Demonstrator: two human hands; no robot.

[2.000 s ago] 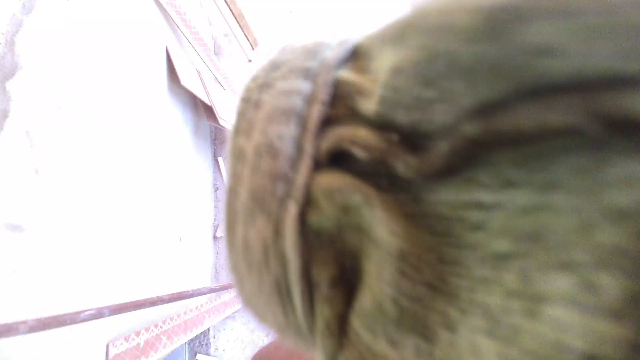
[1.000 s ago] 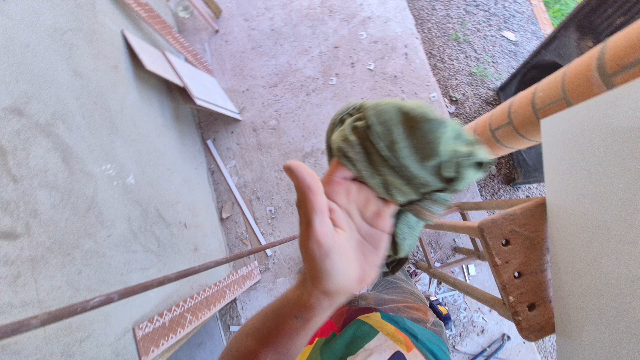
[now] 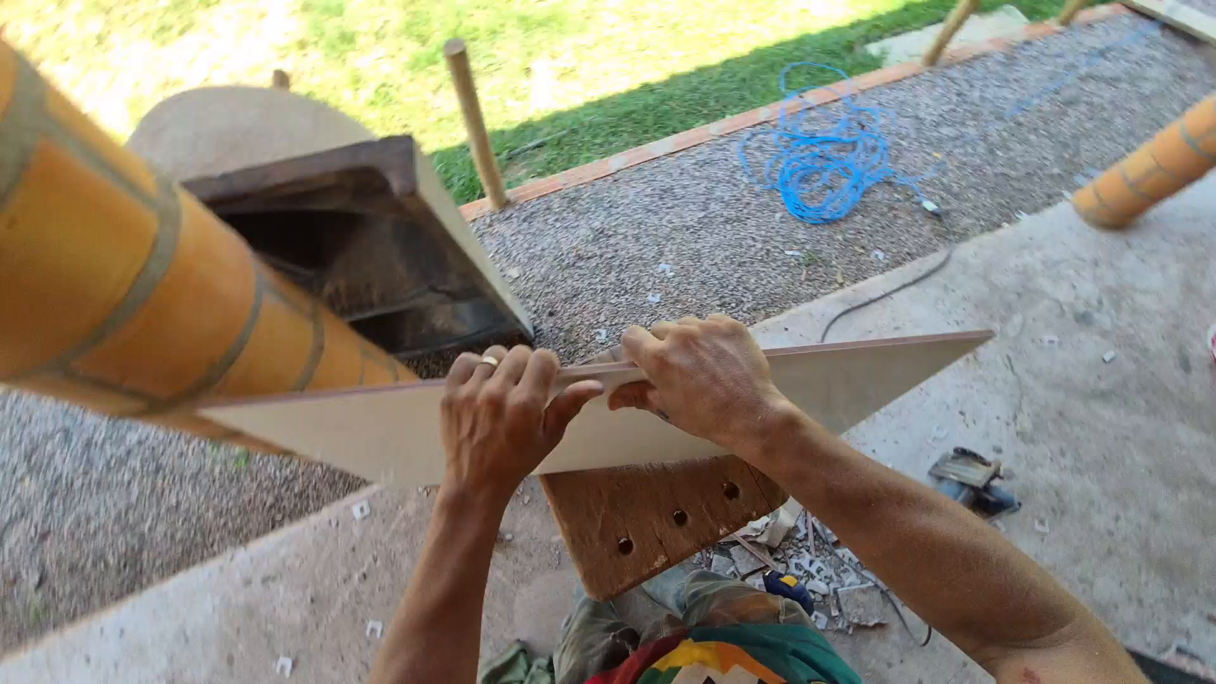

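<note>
A large pale tile (image 3: pixel 855 380) stands on its long edge across a wooden stool (image 3: pixel 655 522) with round holes in its top. My left hand (image 3: pixel 499 408), with a ring on one finger, grips the tile's upper edge left of its middle. Close beside it, my right hand (image 3: pixel 698 380) is closed over the same edge, thumb on the near face. A green cloth (image 3: pixel 518 665) lies low by my legs, partly cut off by the frame.
A brick column (image 3: pixel 190 285) rises at the left, with a dark open box-like object (image 3: pixel 380 247) behind it. Coiled blue cable (image 3: pixel 826 161) lies on the gravel. A power tool (image 3: pixel 974 480) and broken tile pieces (image 3: pixel 826 570) are on the concrete floor.
The view has swung toward the gravel and grass. The green cloth, at my raised hand one second ago, is now low by my legs. Both hands are now on the tile.
</note>
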